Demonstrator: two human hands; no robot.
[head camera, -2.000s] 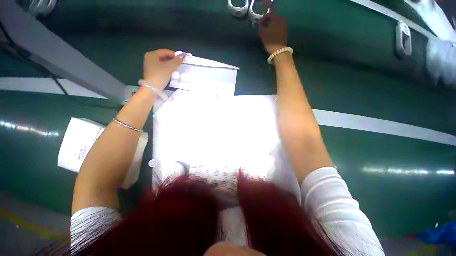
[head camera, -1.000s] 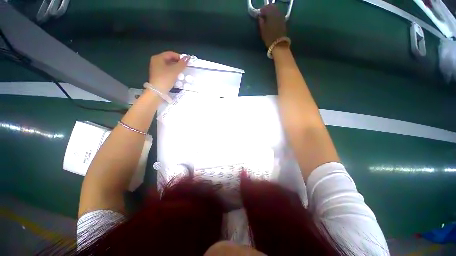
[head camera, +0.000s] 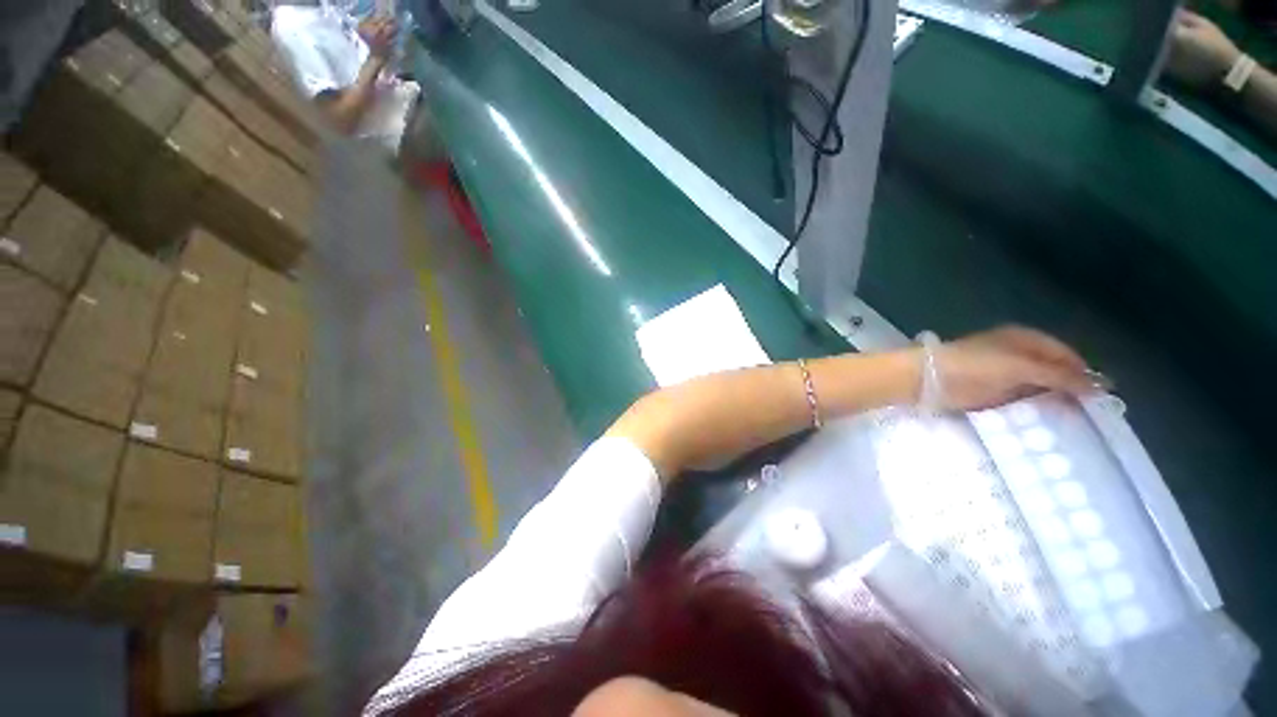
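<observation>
My left hand (head camera: 1011, 367) reaches to the right and grips the top edge of a white label sheet (head camera: 1071, 511) with a row of pale round marks. The sheet lies or hangs over the stack of label sheets (head camera: 938, 525), which shows rows of faint grey print. A clear, shiny plastic sleeve (head camera: 1183, 672) shows around the sheets. A small round white disc (head camera: 796, 537) is on the near left part of the stack. My right hand is out of the picture.
A folded white paper (head camera: 700, 336) lies on the green worktop beyond my forearm. A grey post (head camera: 840, 168) with black cable stands on the pale rail. Stacked brown cartons (head camera: 168, 406) and a yellow floor line are at left. A person (head camera: 325, 53) is far left; another person's hand (head camera: 1202, 53) is top right.
The view has swung to the left, bringing cartons and floor into sight. My right hand, earlier at a white housing on the belt, is out of view. My left hand still holds the label sheet.
</observation>
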